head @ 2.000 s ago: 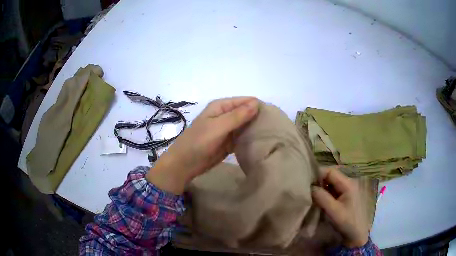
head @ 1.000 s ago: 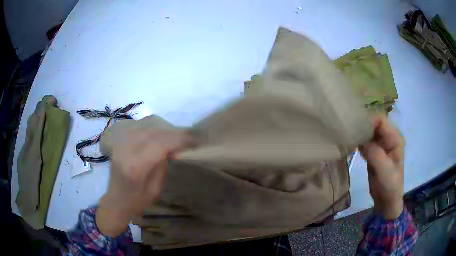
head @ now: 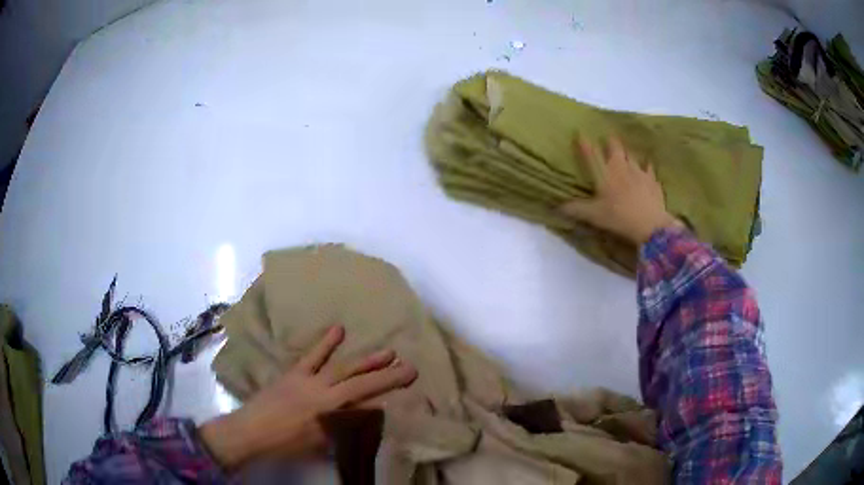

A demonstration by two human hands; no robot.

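Observation:
My right hand (head: 621, 189) lies on the near side of the olive-green stack (head: 701, 170), fingers spread, palm down. The stack is folded and layered, its rounded fold end to the left. My left hand (head: 308, 403) lies flat with fingers apart on the tan fabric heap (head: 336, 294) at the near centre. The heap is crumpled, with short dark-brown bands (head: 355, 445) showing at its near part. Its near edge is cut off by the picture's rim. Neither hand visibly grips cloth.
Black-and-white twisted ties (head: 156, 355) lie left of the heap. An olive-green piece (head: 21, 407) is cut off at the left edge. A tied bundle of green, tan and dark pieces (head: 815, 90) lies at the far right of the white table (head: 313, 142).
The tan piece held up between both hands is no longer raised. My right hand has moved onto the olive-green stack. My left hand now rests on the tan heap. The view has shifted.

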